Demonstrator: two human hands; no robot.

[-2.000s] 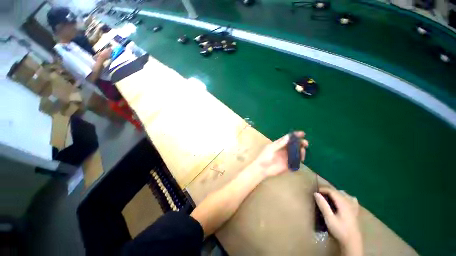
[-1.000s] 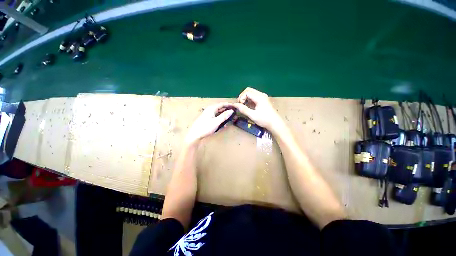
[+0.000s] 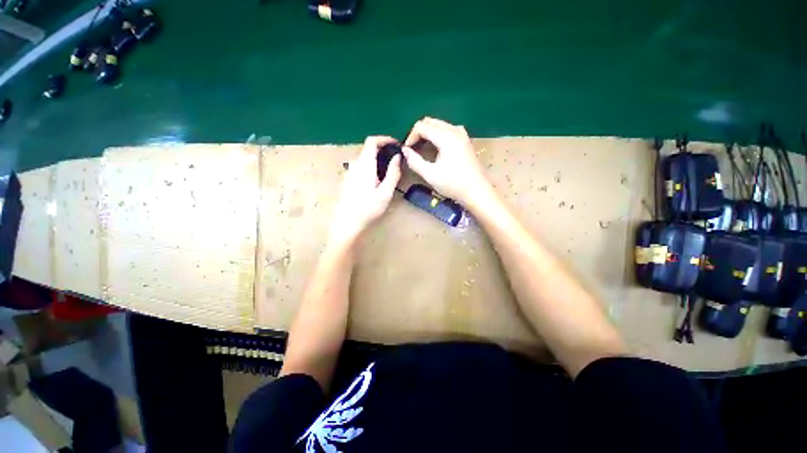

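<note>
My left hand (image 3: 368, 181) holds a black rounded unit (image 3: 388, 161) near the bench's far edge, fingers around it. My right hand (image 3: 442, 159) is beside it, thumb and index finger pinched together at the unit's right side; a thin dark lead seems to be at the fingertips, too small to tell clearly. A second black unit (image 3: 433, 205) with a small yellow label lies on the cardboard bench covering (image 3: 398, 292), just below the hands and tilted down to the right.
A pile of black corded units (image 3: 730, 263) lies on the bench at the right, leads pointing out. The green conveyor (image 3: 531, 71) runs beyond the bench, with scattered units (image 3: 108, 64) at the left. A black tote (image 3: 170, 380) with packed rows (image 3: 248, 352) is at lower left.
The view turned from the line at the left to the bench in front. My hands, earlier apart, have come together; the left now holds a unit up, with the other lying below.
</note>
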